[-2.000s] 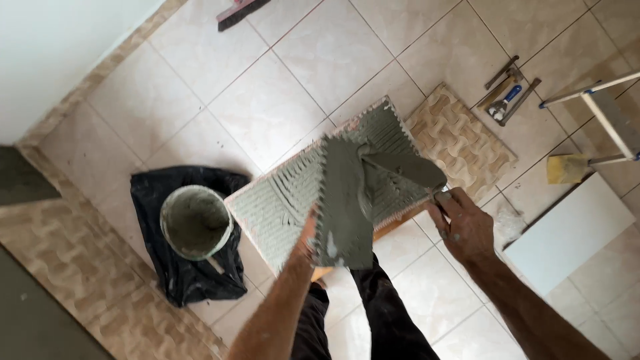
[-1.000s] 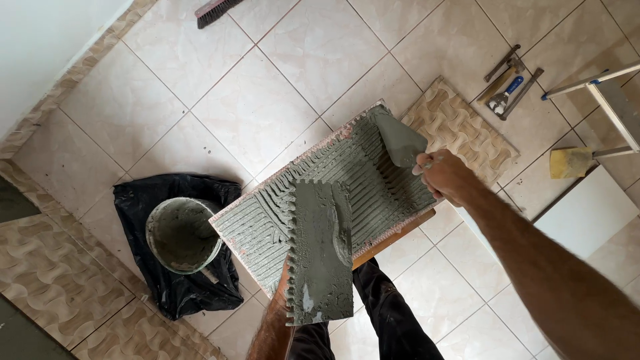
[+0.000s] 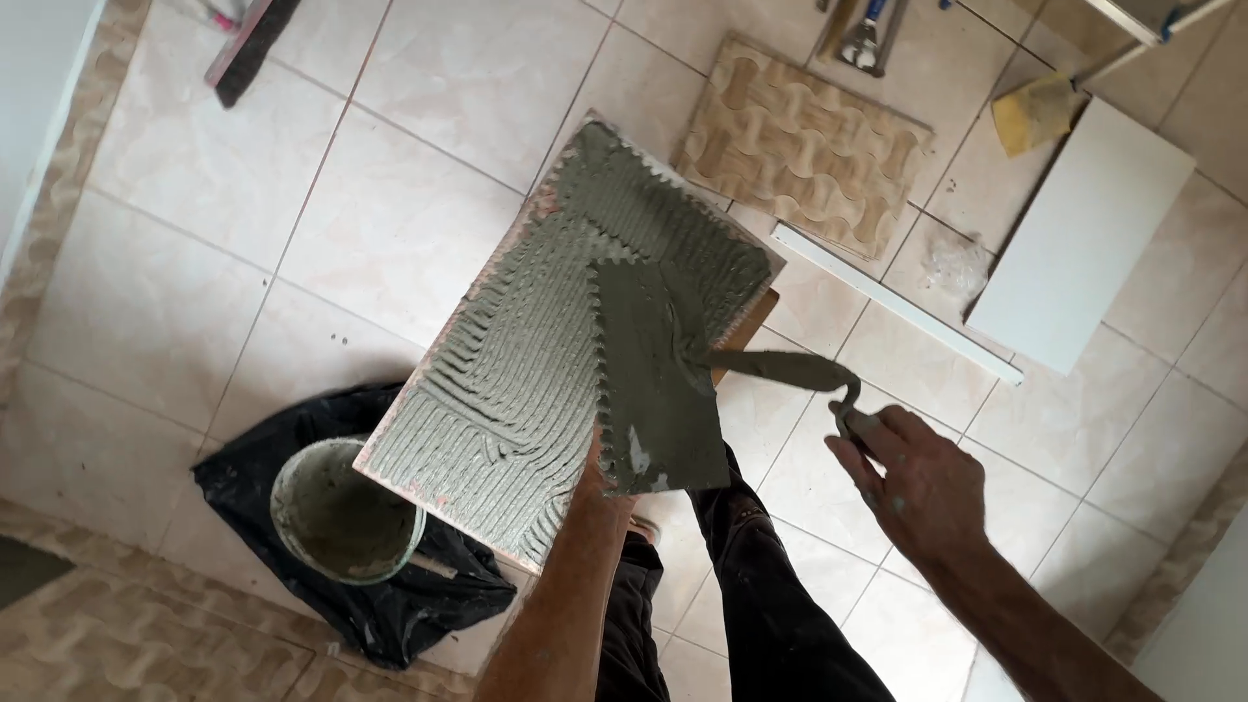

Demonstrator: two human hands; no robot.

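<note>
A notched trowel [image 3: 658, 380], its plate coated in grey mortar, is held up by my left hand [image 3: 609, 468], which is mostly hidden beneath it. My right hand [image 3: 912, 478] grips a pointed trowel [image 3: 780, 366] by its handle, the blade edge-on and its tip at the mortar on the notched trowel's face. Beneath both lies a rectangular tile [image 3: 487, 390] covered in combed mortar ridges. Part of a brown support [image 3: 751, 327] shows under the tile's right side.
A mortar bucket [image 3: 346, 512] stands on a black plastic bag [image 3: 263, 487] at lower left. Around the work are a patterned tile [image 3: 804, 141], a white strip [image 3: 897, 302], a white panel [image 3: 1087, 234], a yellow sponge [image 3: 1033, 115], a brush [image 3: 253, 49] and ladder legs [image 3: 1131, 58].
My right hand has brought the pointed trowel from the tile's upper right end back to the notched trowel. The view has turned and come closer.
</note>
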